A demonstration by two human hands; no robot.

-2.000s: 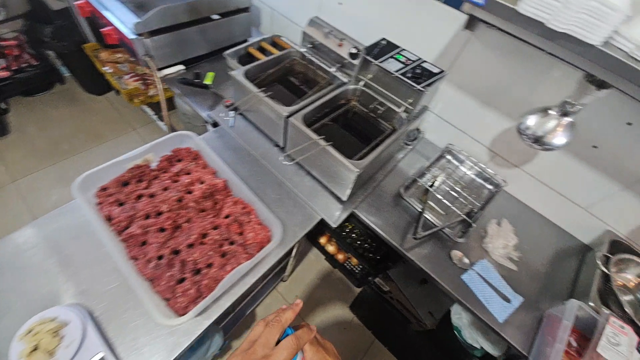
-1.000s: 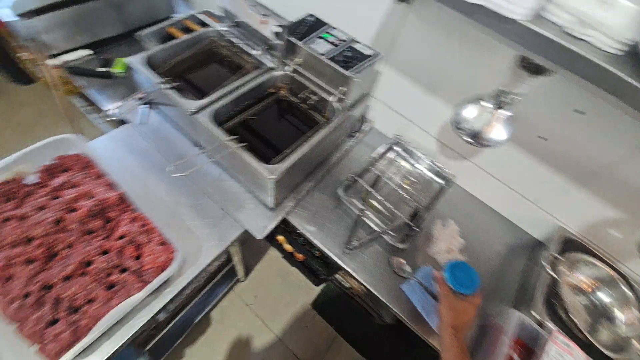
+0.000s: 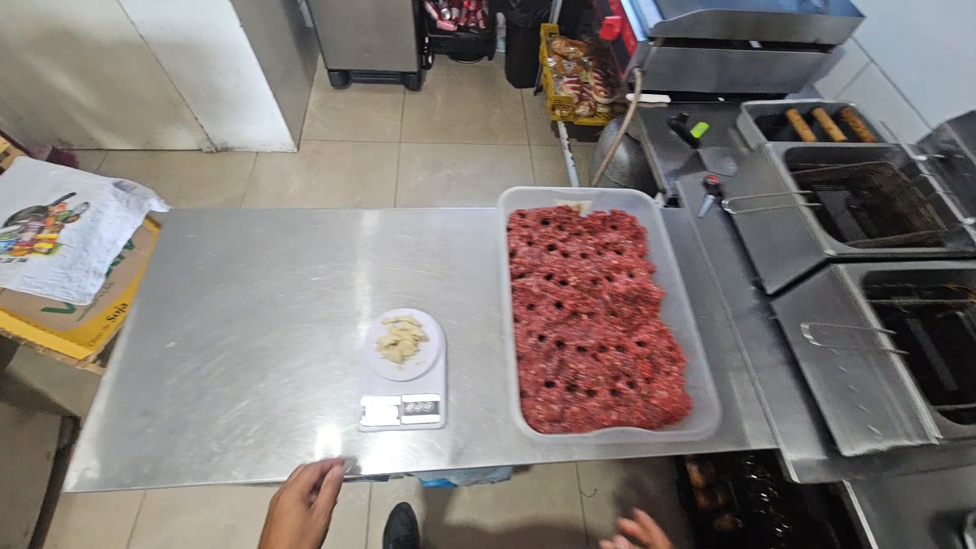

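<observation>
My left hand (image 3: 305, 499) is at the front edge of the steel table (image 3: 252, 305), thumb and forefinger together on something small and greyish that I cannot identify. My right hand (image 3: 639, 531) shows only its fingers at the bottom, apart and with nothing visible between them, below the meat container. A white digital kitchen scale (image 3: 402, 412) lies mid-table with pale peeled pieces, perhaps garlic (image 3: 401, 340), on its round plate. To its right, a translucent plastic container (image 3: 705, 381) holds ground red meat (image 3: 595, 320) dotted with finger-sized holes.
Two steel fryers (image 3: 808, 282) with wire basket handles stand at the right. Behind them is a small tray with brown rolls (image 3: 827, 124). A yellow crate (image 3: 550, 76) of packaged food is on the floor beyond. At left, a printed cloth (image 3: 76, 229) covers a cardboard box (image 3: 114, 305).
The view has swung left to the scale and meat container. My right hand held a blue-lidded item near the blue cloth a second ago; that item is out of sight now.
</observation>
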